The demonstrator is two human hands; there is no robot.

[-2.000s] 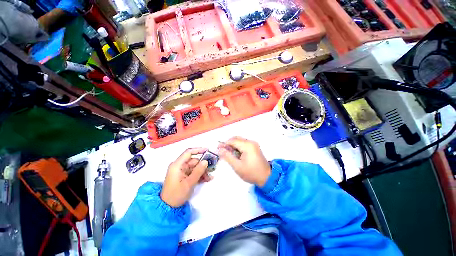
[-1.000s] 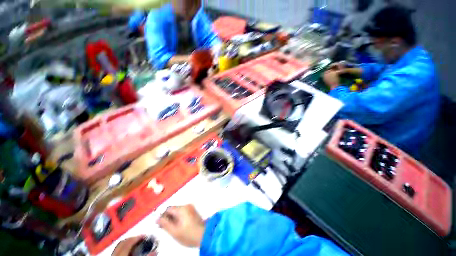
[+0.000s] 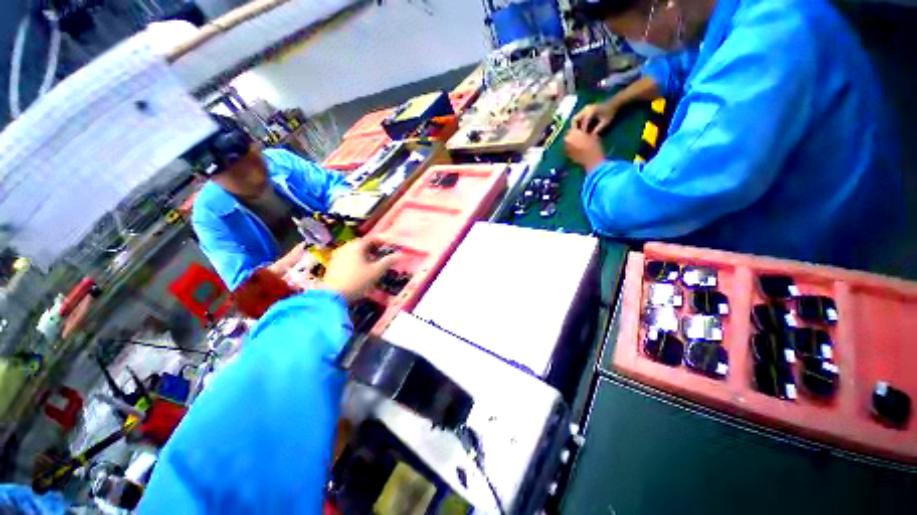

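My right hand [image 3: 354, 268] is stretched out over the near part of a long pink-red tray [image 3: 465, 208]. Its fingertips are at small dark parts [image 3: 394, 281] in a compartment; whether they grip one cannot be told. My blue sleeve runs up from the bottom left. My left hand is out of the picture. A second pink-red tray [image 3: 742, 387] at the right holds several dark squarish units [image 3: 706, 357] in two compartments and a single one in a third.
A white instrument [image 3: 508, 292] with a black fan [image 3: 407, 380] stands beside the tray. A person in blue [image 3: 739, 131] works at the right, with dark units on the green bench. Another person [image 3: 246, 206] sits beyond my hand. Cluttered tools lie at the lower left.
The view has swung right and up. My right hand has moved from the white sheet to the far tray. My left hand and the unit it held have left the picture.
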